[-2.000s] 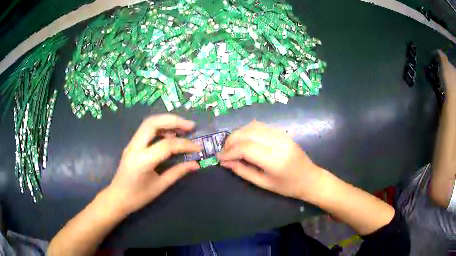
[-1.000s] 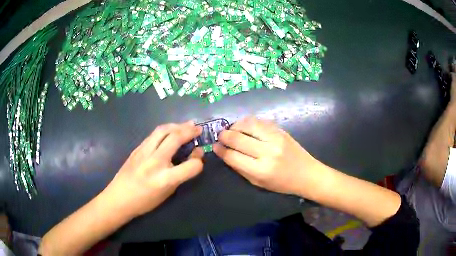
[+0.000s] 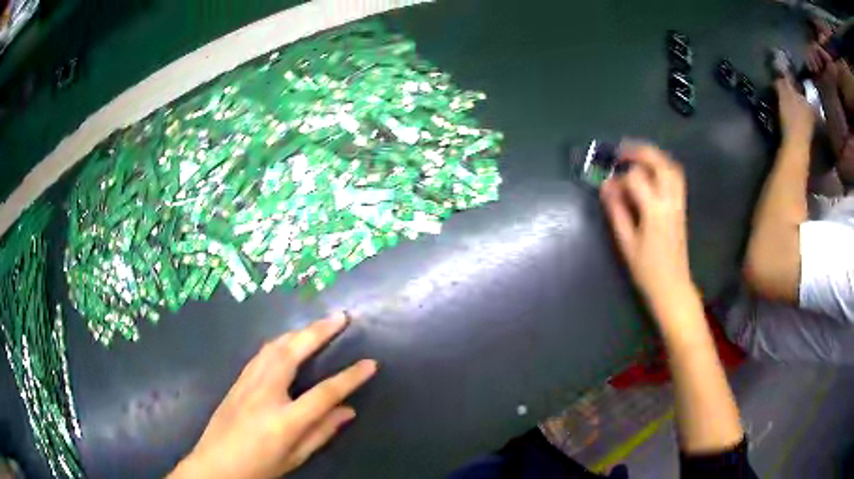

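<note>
My right hand [image 3: 646,210] is out to the right and holds a black housing [image 3: 597,161] with pale details by its right end, between thumb and fingers; the housing is slightly blurred. My left hand [image 3: 281,398] is over the bench at the lower left, fingers apart and empty. A large loose pile of small green circuit boards [image 3: 309,178] lies on the dark bench ahead of my left hand.
A bundle of long green board strips [image 3: 37,346] lies at the far left. Black housings [image 3: 681,73] stand in a short row at upper right, with another row [image 3: 746,94] beside it. Another person's arm [image 3: 785,206] is at the right. A pale edge strip [image 3: 201,77] borders the bench.
My hands have parted. My right hand has carried the housing to the right, and my left hand has let go and opened. The view has turned, with the pile now lower and further left.
</note>
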